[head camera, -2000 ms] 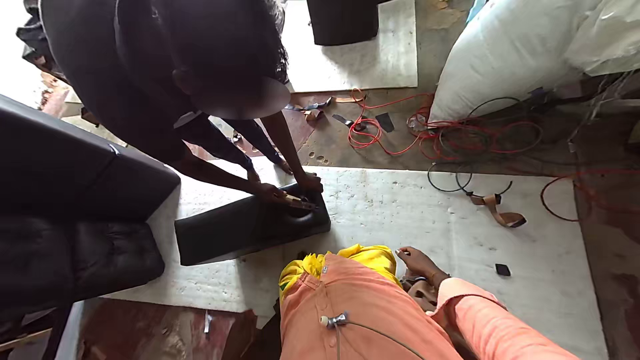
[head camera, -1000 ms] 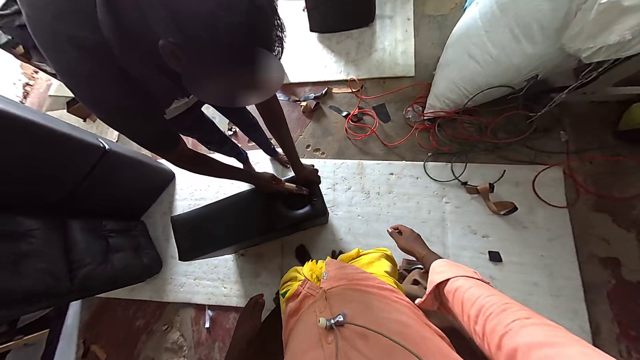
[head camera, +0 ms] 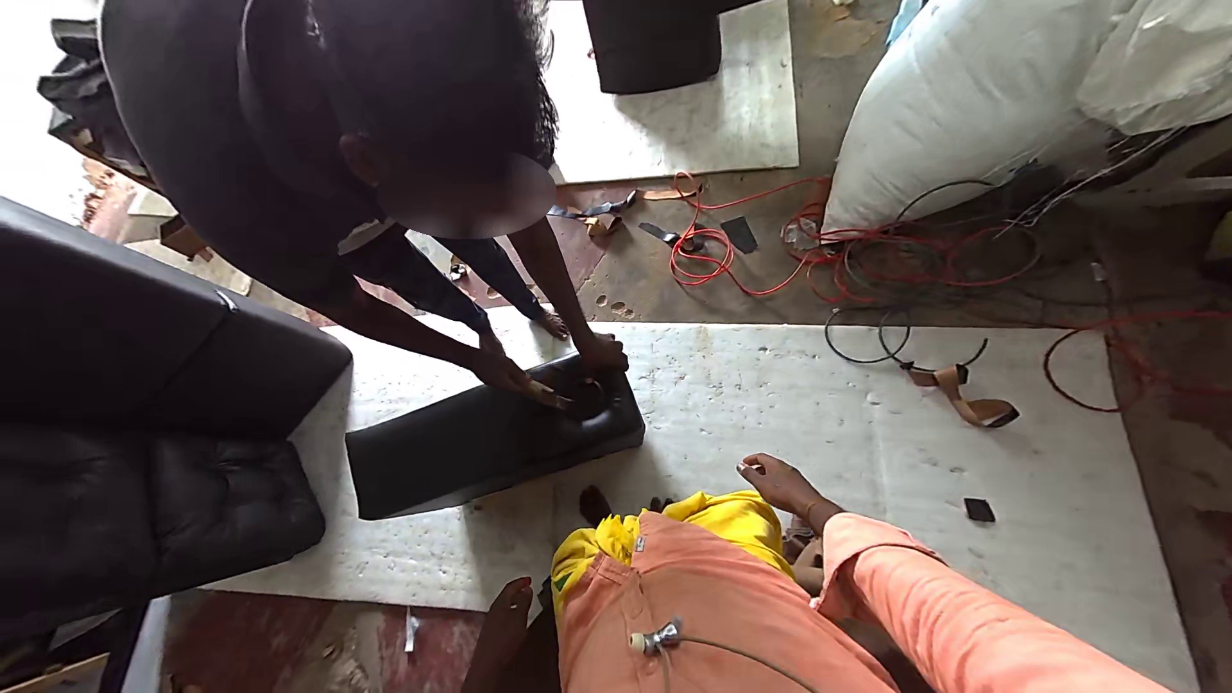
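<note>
My right hand [head camera: 782,484] is curled closed in front of my body, above the white sheet, with nothing visible in it. My left hand [head camera: 510,604] hangs low beside my orange shirt, dark and partly seen; its fingers are hard to make out. Beyond my hands lies a long black leather-like upholstered block [head camera: 481,443] with a rounded recess near its right end. A co-worker in dark clothes bends over it. One of the co-worker's hands [head camera: 604,354] rests on its far right corner, the other [head camera: 515,377] reaches to the recess, perhaps holding a slim thing.
A black tufted sofa [head camera: 231,500] stands at the left. The white sheet [head camera: 770,385] bears a brown strip [head camera: 967,402] and a small black scrap [head camera: 979,509]. Red cable [head camera: 703,255] coils on the floor near a large white sack [head camera: 943,106]. Another dark block [head camera: 654,48] stands farther off.
My left hand is in view at the lower left, where the earliest frame does not show it. The co-worker's hands stay at the block's right end, shifting slightly.
</note>
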